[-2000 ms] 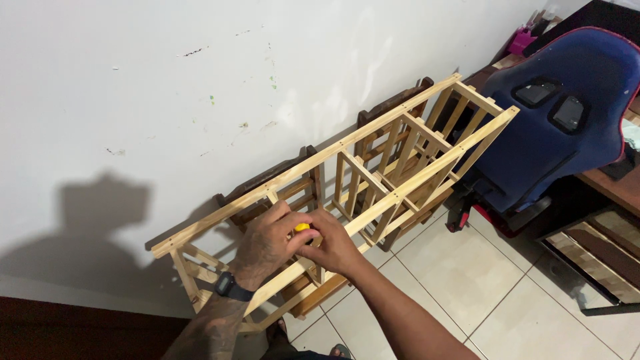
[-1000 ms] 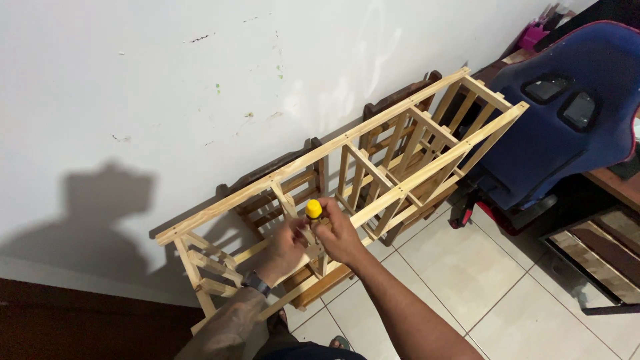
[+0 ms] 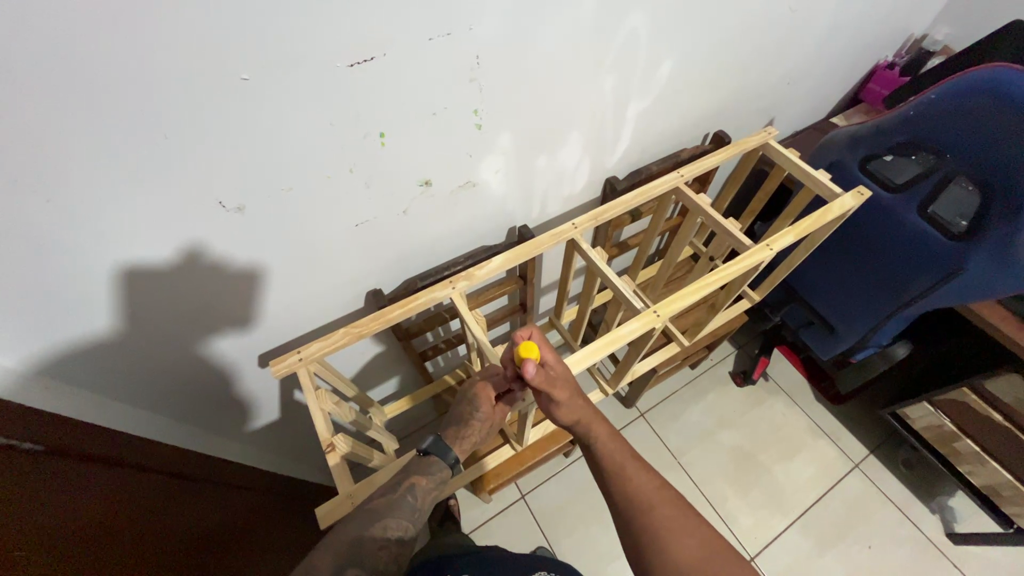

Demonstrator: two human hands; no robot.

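Observation:
A yellow-capped handle, probably a screwdriver's, stands upright in my right hand, whose fingers wrap around it. My left hand, with a dark watch on the wrist, is bent close below it at the near rail; whether its fingertips pinch something is hidden. Both hands are over a long frame of light wooden slats, near one of its cross slats. The frame lies across two wooden chairs. The tool's shaft and tip cannot be made out.
Dark wooden chair backs stand between the frame and the white wall. To the right is a blue office chair, with a black metal-framed piece below it. Pale floor tiles show at the lower right.
Two seconds ago the yellow handle lay low between both hands; now its end points up out of my right hand. My left hand has shifted a little relative to my right.

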